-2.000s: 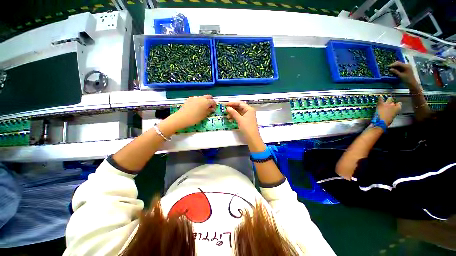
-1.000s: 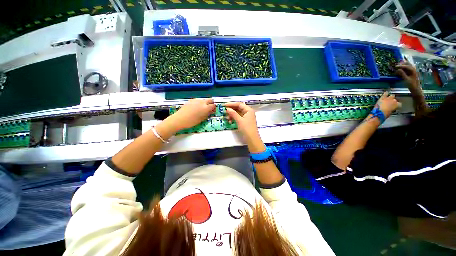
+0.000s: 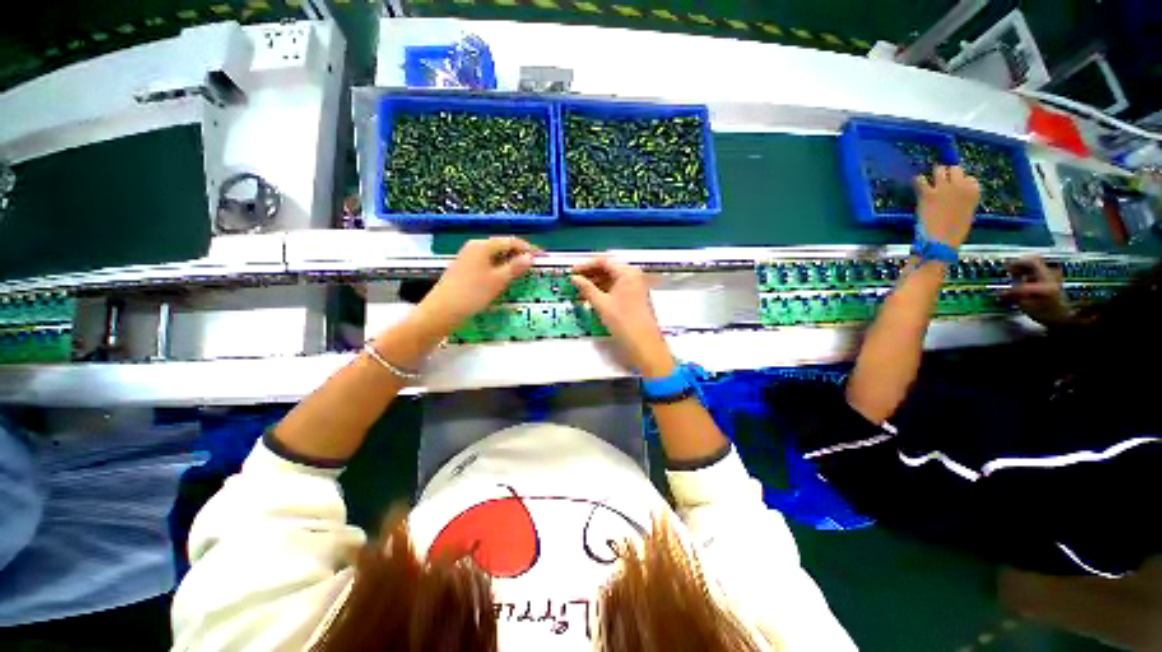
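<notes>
A green PCB panel (image 3: 529, 318) lies in the line's track in front of me. My left hand (image 3: 484, 276) is over its far left part, fingertips together near the far rail; whether they pinch a component is too small to tell. My right hand (image 3: 617, 293) is at the panel's right part, thumb and fingertips close together at its far edge; what they hold cannot be made out. Small dark parts stand on the panel. Two blue bins, left (image 3: 469, 220) and right (image 3: 641, 217), hold heaped small dark and green-gold components behind the track.
A small blue box with a clear bag (image 3: 449, 66) stands behind the bins. At right, a neighbour's hand (image 3: 947, 204) reaches over another pair of blue bins (image 3: 877, 217), beside more green panels (image 3: 828, 294). A blue-striped sleeve (image 3: 89, 510) shows at left.
My left hand has moved slightly left and away from my right hand, showing more of the panel. The neighbour's blue-strapped hand has moved from the track to their bins; their other hand has left them.
</notes>
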